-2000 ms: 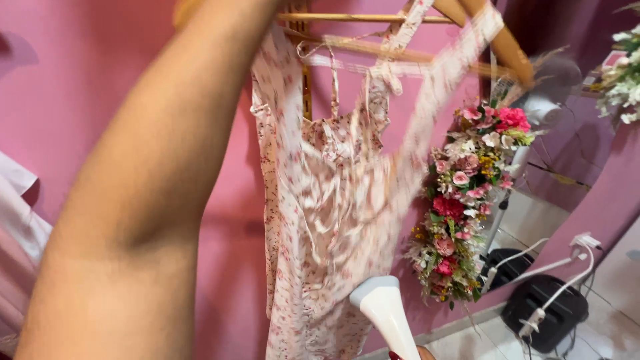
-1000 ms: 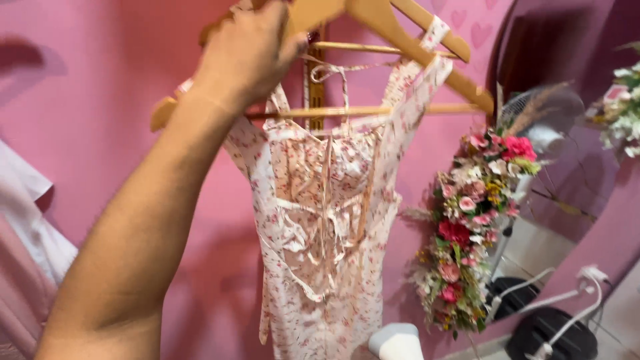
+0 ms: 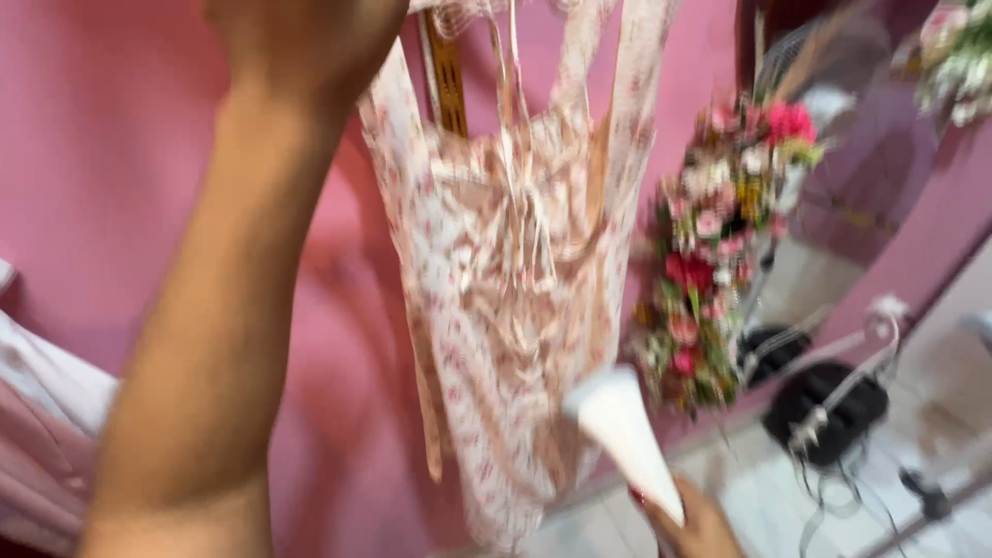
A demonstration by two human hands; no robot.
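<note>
A pale pink floral dress (image 3: 511, 333) with thin ties hangs in front of the pink wall, blurred by motion. My left hand (image 3: 310, 35) is at the top edge beside its left strap; the fingers are cut off, so what they hold cannot be seen. At the lower right, my right hand (image 3: 690, 519) grips the handle of a white handheld garment steamer (image 3: 632, 442). The grey rim of the steamer's head is against or just in front of the dress's lower right side. No hanger shows in the frame.
Right of the dress is a flower garland (image 3: 705, 263) beside a mirror. A black round object (image 3: 829, 411) with white cables is low at the right. Pale fabric (image 3: 46, 403) hangs at the left edge. A slotted gold rail (image 3: 449, 77) is on the wall behind.
The view has dropped, so the wooden hangers are out of frame. A second ago my left hand was at the hanger; my right hand has come into view with the steamer.
</note>
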